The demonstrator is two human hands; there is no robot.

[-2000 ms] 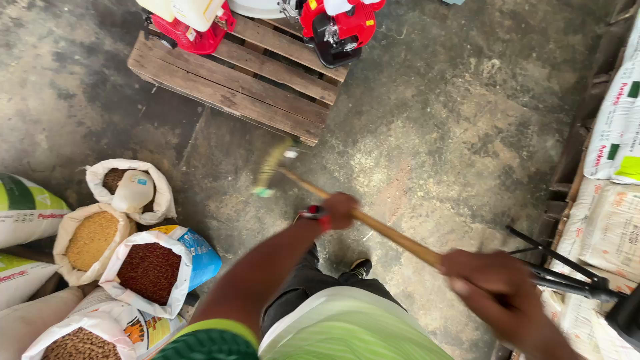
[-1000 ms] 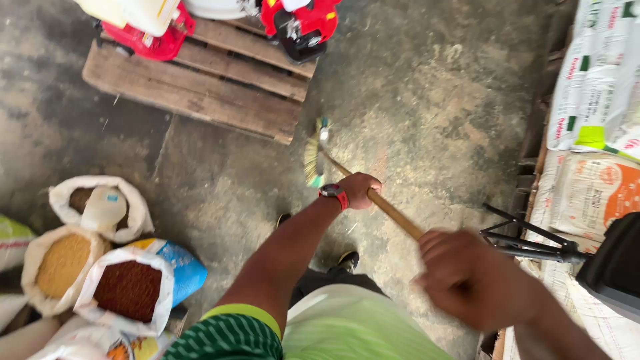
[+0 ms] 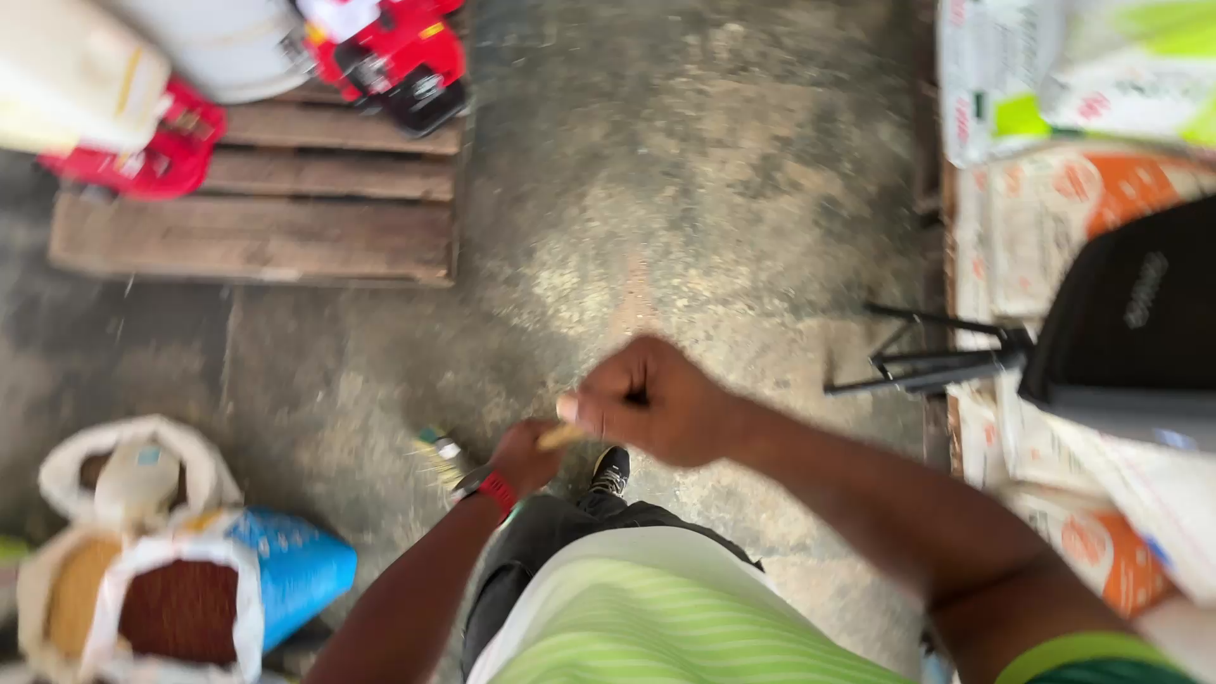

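My left hand (image 3: 527, 458), with a red-banded watch at the wrist, grips the wooden handle (image 3: 560, 436) of a broom low in front of my body. Just up and to the right, my right hand (image 3: 651, 404) is closed around the upper end of the same handle. The broom's bristle head (image 3: 442, 458) rests at the floor left of my left hand, partly hidden behind it and the forearm. Most of the handle is hidden by my hands.
A wooden pallet (image 3: 256, 237) bearing red machines stands at upper left. Open sacks, one of dark red grains (image 3: 180, 608) beside a blue bag (image 3: 299, 570), sit at lower left. At right are stacked sacks (image 3: 1035, 228) and a black stand (image 3: 931, 366). My shoe (image 3: 610, 470) is below my hands.
Both hands have drawn closer together, and the broom head has moved from near the pallet toward my body, to the left of my feet. Both hands remain on the handle.
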